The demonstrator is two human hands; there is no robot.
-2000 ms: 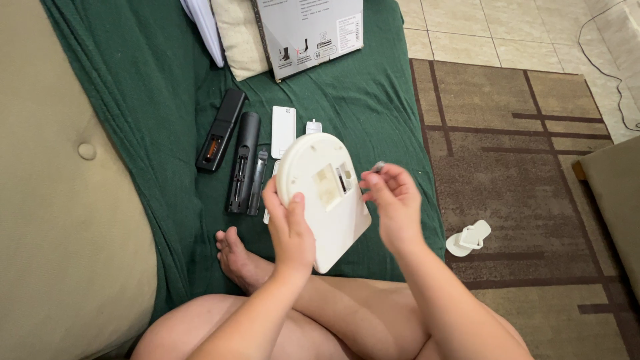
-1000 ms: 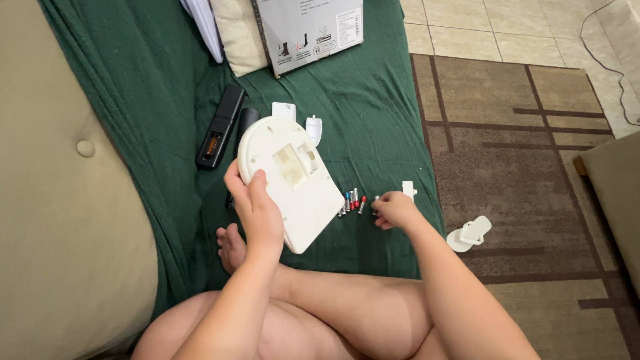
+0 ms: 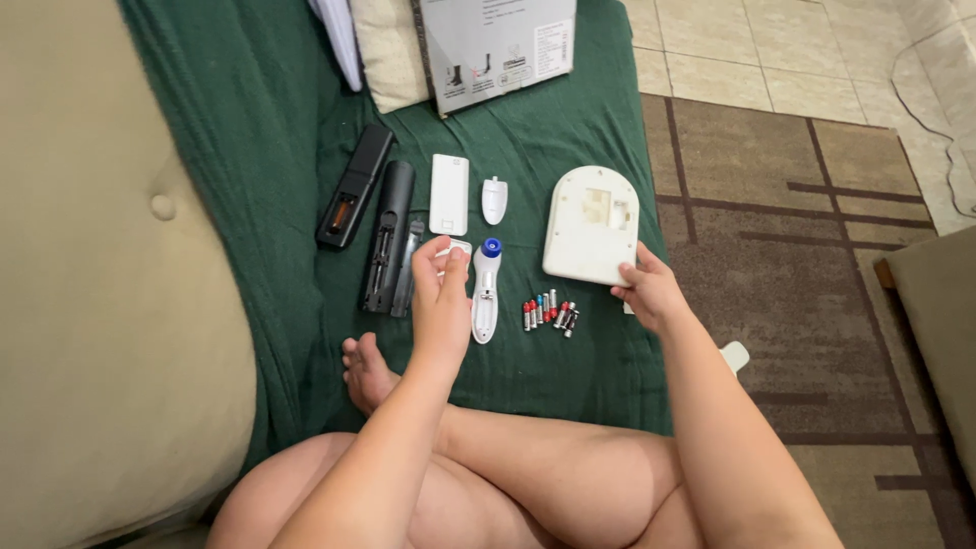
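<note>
My right hand (image 3: 646,288) grips the lower right corner of a white plastic device (image 3: 591,229) with a rounded top, its underside and empty battery recess facing up. Over a white remote or casing, partly hidden, is my left hand (image 3: 442,293); whether it touches that is unclear. Beside its fingers lies a white thermometer (image 3: 486,293) with a blue tip and an uncovered battery compartment. Several small batteries (image 3: 549,311) lie in a group below the device. A white remote (image 3: 450,194) and a small white battery cover (image 3: 494,201) rest above the thermometer.
Two black remotes (image 3: 354,187) (image 3: 389,236) and a narrow black cover (image 3: 408,267) lie on the green cloth (image 3: 488,381) at left. A printed box (image 3: 499,53) and a cream cushion (image 3: 389,53) stand behind. A patterned rug (image 3: 762,267) covers the floor at right.
The white device has moved from my left hand to my right hand and is now at the right, uncovering the thermometer. My right hand has left the batteries.
</note>
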